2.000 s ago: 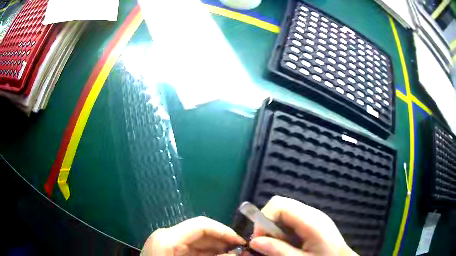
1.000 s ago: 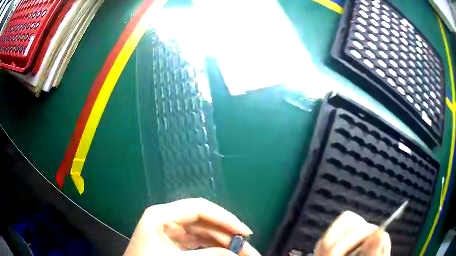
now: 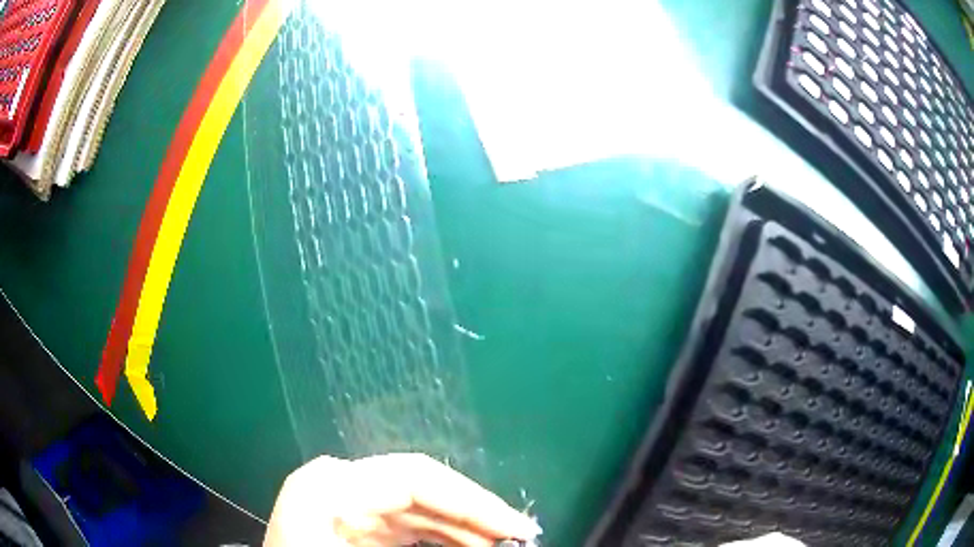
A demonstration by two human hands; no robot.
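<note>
My left hand (image 3: 401, 500) is at the bottom centre, partly cut off, with its fingertips pinched on a small dark part (image 3: 508, 543) that barely shows at the frame's lower edge. My right hand (image 3: 766, 541) is almost out of the picture at the bottom right; only a pale sliver shows, so its fingers and anything in them are hidden. A clear carrier sheet (image 3: 352, 235) with rows of small oval outlines lies just beyond my left hand. The near black blister tray (image 3: 737, 230) lies to the right, its scalloped pockets looking mostly empty.
A far black blister tray (image 3: 785, 91) with pale parts is at the top right. A glaring white sheet (image 3: 577, 96) lies at top centre. Red and yellow tape (image 3: 176, 224) runs down the green mat. A red tray (image 3: 24, 59) sits on stacked sheets (image 3: 101, 91); a blue bin (image 3: 107, 481) is below left.
The view has shifted. My right hand, which held tweezers over the near tray, has dropped almost out of the picture. My left hand sits lower and its small part is mostly cut off.
</note>
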